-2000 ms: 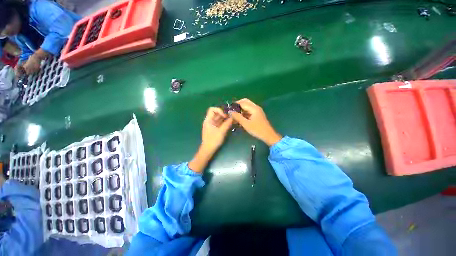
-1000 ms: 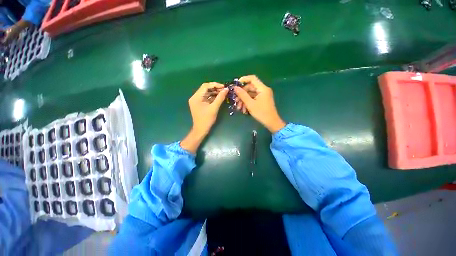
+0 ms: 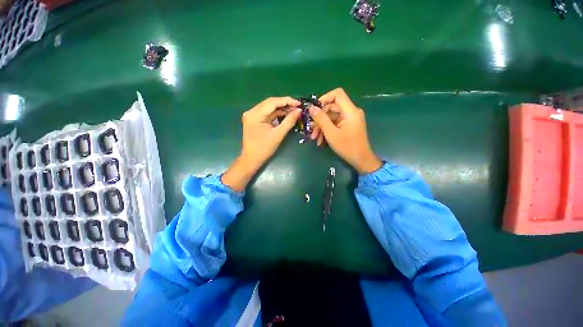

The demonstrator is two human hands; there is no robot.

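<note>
A small dark electronic module (image 3: 305, 119) with silvery, purple and yellow glints is held between my two hands. My left hand (image 3: 265, 131) grips its left side with thumb and fingertips. My right hand (image 3: 343, 128) grips its right side. The fingertips hide part of the module. A thin dark tweezers-like tool (image 3: 328, 199) lies on the green surface below my right hand. A tiny whitish loose part (image 3: 307, 198) lies just left of the tool.
A white blister tray (image 3: 137, 191) with rows of dark rounded pieces is at left. A pink-red foam tray (image 3: 519, 169) is at right. Other modules lie on the far green surface (image 3: 256, 54), at left (image 3: 153, 56) and centre (image 3: 366, 13). Another person's blue sleeve (image 3: 16, 262) shows at left.
The view has tilted down and turned. The far modules have shifted left, relative to my hands too. The whitish part now shows beside the tool. My hands still hold the module.
</note>
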